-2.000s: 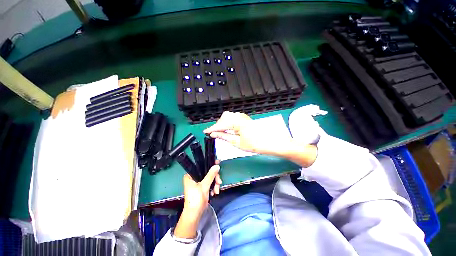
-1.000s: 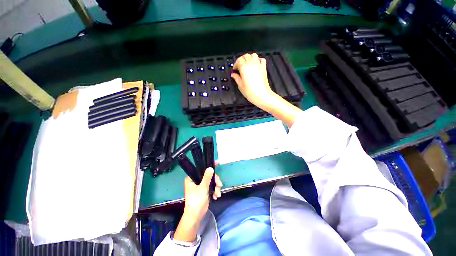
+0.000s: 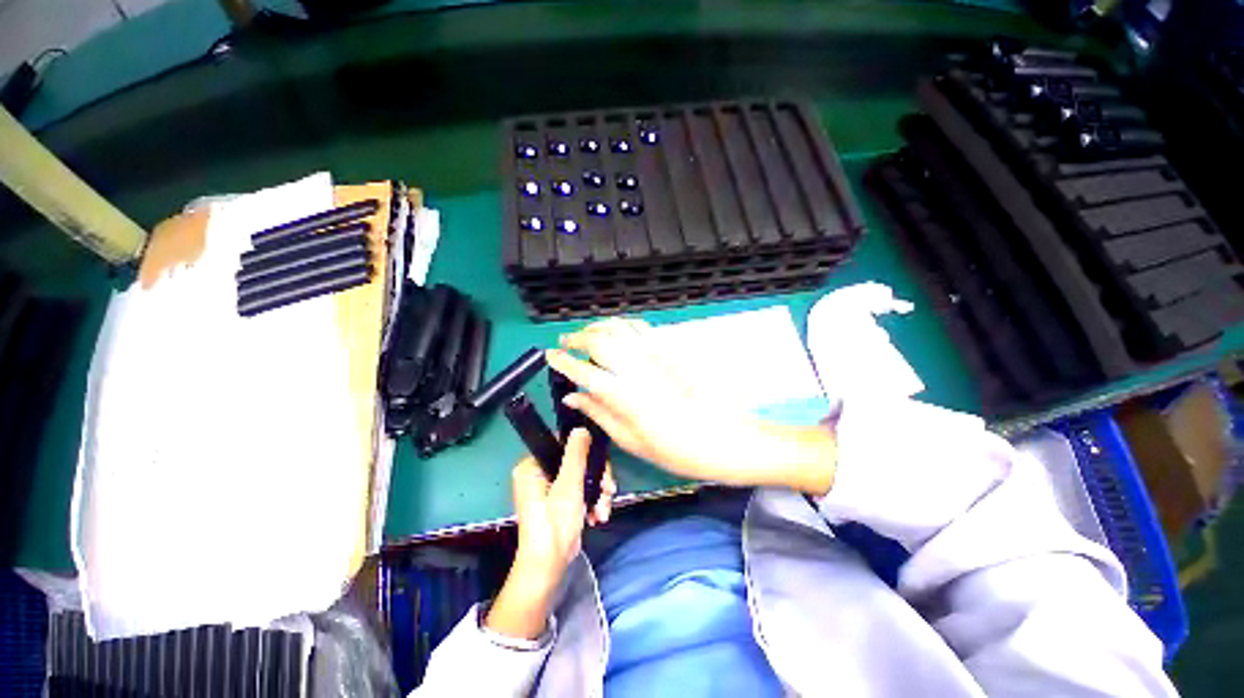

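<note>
My left hand (image 3: 557,507) holds several black tubes (image 3: 535,432) fanned upward near the bench's front edge. My right hand (image 3: 641,402) is over the upper ends of these tubes, its fingers touching them and hiding some; whether it holds a small part cannot be seen. The central parts tray (image 3: 737,184) lies behind the hands, with small shiny-ended parts (image 3: 565,190) in rows on its left side. A white paper sheet (image 3: 744,357) lies before the tray, partly under my right forearm.
Loose black tubes (image 3: 439,357) lie heaped left of my hands. Further left is cardboard with white paper (image 3: 218,450), with a short row of tubes on top. A white wiping cloth (image 3: 860,334) lies right of the sheet. Stacked trays (image 3: 1132,246) stand at right. A blue crate (image 3: 1139,545) is below.
My right hand has moved from the central tray back to the tubes in my left hand. The topmost shiny part in the fifth groove remains, while the one below it is gone since two seconds ago.
</note>
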